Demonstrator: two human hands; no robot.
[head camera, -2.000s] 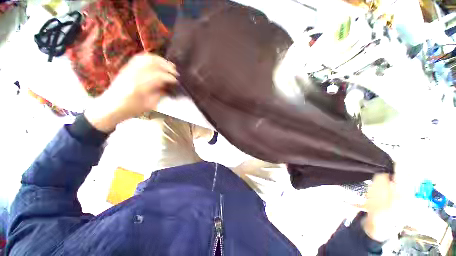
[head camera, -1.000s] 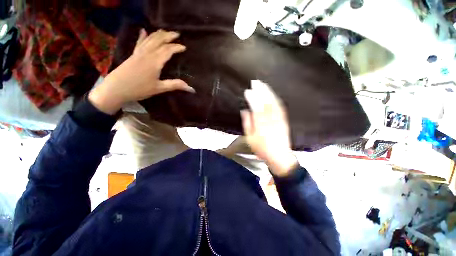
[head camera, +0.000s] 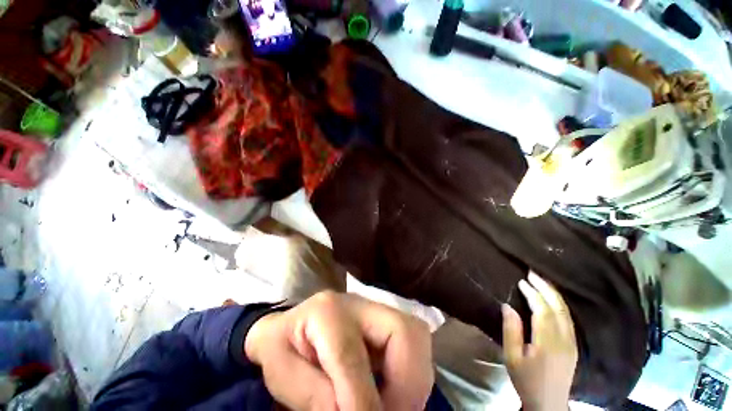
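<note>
The plain dark brown cloth (head camera: 433, 233) lies spread over the white table, with thin pale chalk lines on it. It joins the red-orange patterned fabric (head camera: 249, 132), bunched at the left. My right hand (head camera: 542, 349) rests on the brown cloth near its front edge, fingers apart, holding nothing. My left hand (head camera: 345, 353) is raised close to the camera in front of my body, fingers curled; whether it holds anything is hidden. The sewing machine head (head camera: 634, 160) stands at the right, over the far edge of the cloth.
A lit smartphone (head camera: 266, 24) lies at the top, beyond the patterned fabric. A tangled black strap loop (head camera: 178, 104) lies left of it. Thread spools (head camera: 446, 28) and a clear plastic box (head camera: 618, 96) stand at the back. A black-and-white label (head camera: 711, 387) is at the lower right.
My left hand has left the cloth and come up near the camera, now curled. My right hand has moved onto the cloth's right front part. The view has shifted, showing the phone and more cloth.
</note>
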